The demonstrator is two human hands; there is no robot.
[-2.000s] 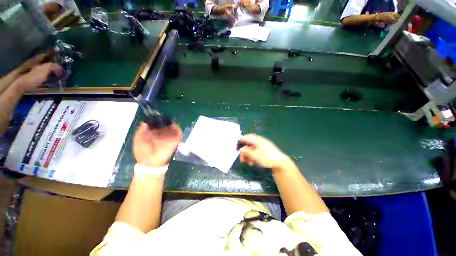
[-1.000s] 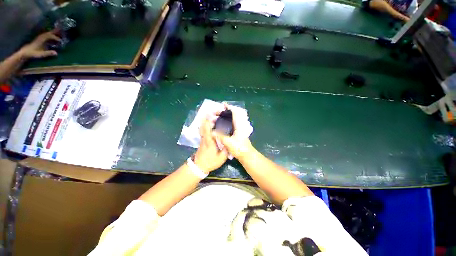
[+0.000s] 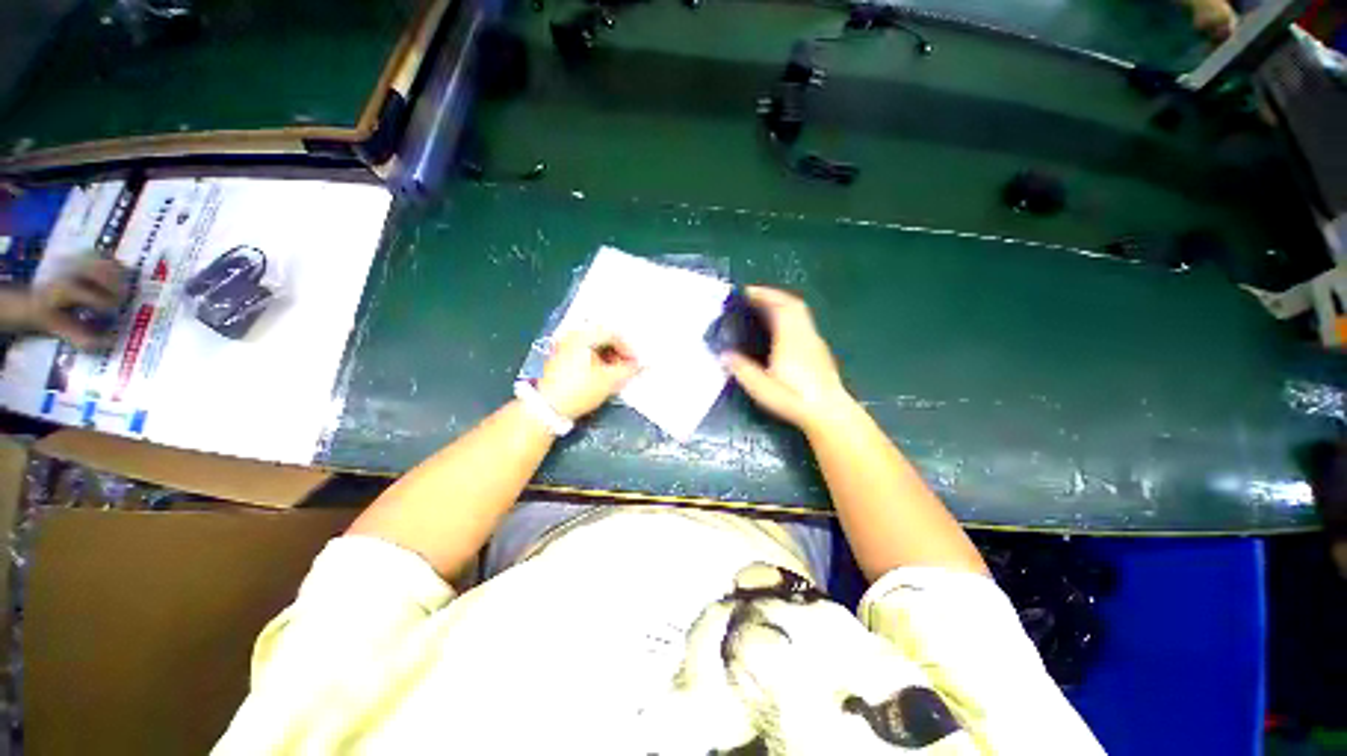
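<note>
White sheets (image 3: pixel 672 332) lie flat on the green bench in front of me, with a clear plastic edge beyond and to the left of them. My right hand (image 3: pixel 786 359) holds a black power adapter (image 3: pixel 742 328) over the right edge of the sheets. My left hand (image 3: pixel 585 369) is over the left part of the sheets, its fingertips close together; a small reddish-dark spot shows at them. Whether it grips anything is too small to tell.
A printed white board (image 3: pixel 318 318) at left bears a bagged adapter (image 3: pixel 232 291). Another person's hand (image 3: pixel 77 300) reaches over its left side. Black adapters (image 3: pixel 793 104) lie on the belt beyond. A blue bin (image 3: pixel 1182 635) is below right, a carton (image 3: pixel 163 635) below left.
My hands, together around the adapter a second ago, have parted; the adapter is now in my right hand. The other person's hand has come over the printed board. The view has tilted down.
</note>
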